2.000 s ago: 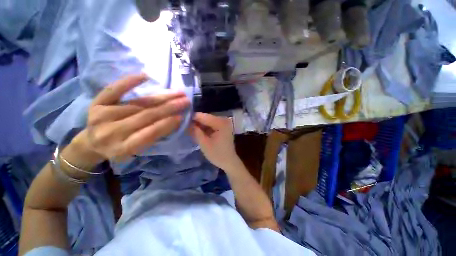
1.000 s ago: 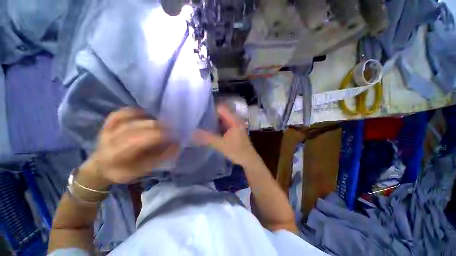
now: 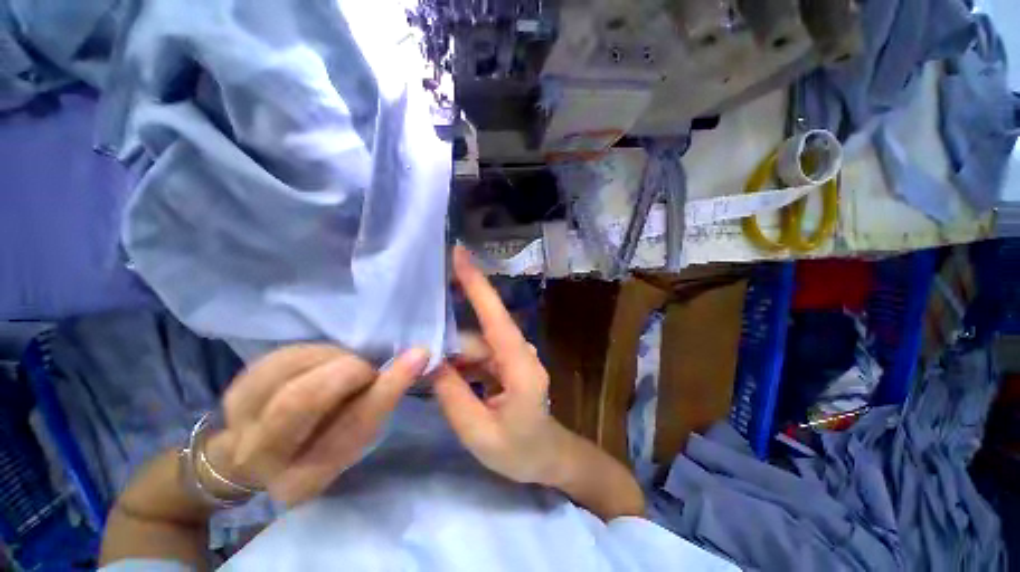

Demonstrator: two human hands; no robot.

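A grey-blue garment panel (image 3: 257,246) hangs from the bright needle area of the overlock machine (image 3: 626,67) down to my hands. My left hand (image 3: 319,408) pinches the panel's lower corner between thumb and fingers. My right hand (image 3: 503,391) is at the same corner, its thumb and a finger on the cloth edge and its index finger stretched up along that edge. The needle area (image 3: 431,67) is washed out by the lamp glare, so the presser foot is not clear.
A measuring tape (image 3: 716,209) runs along the table edge to a rolled end beside yellow scissors handles (image 3: 758,212). Grey strips (image 3: 668,207) hang at the edge. Below are a carton (image 3: 699,363), blue baskets (image 3: 764,358) and heaped cloth (image 3: 772,503). Purple-blue cloth (image 3: 56,212) lies left.
Both hands have moved down from the needle area towards my lap. The panel, earlier bunched and folded, now hangs with its right edge straight between the machine and my fingers.
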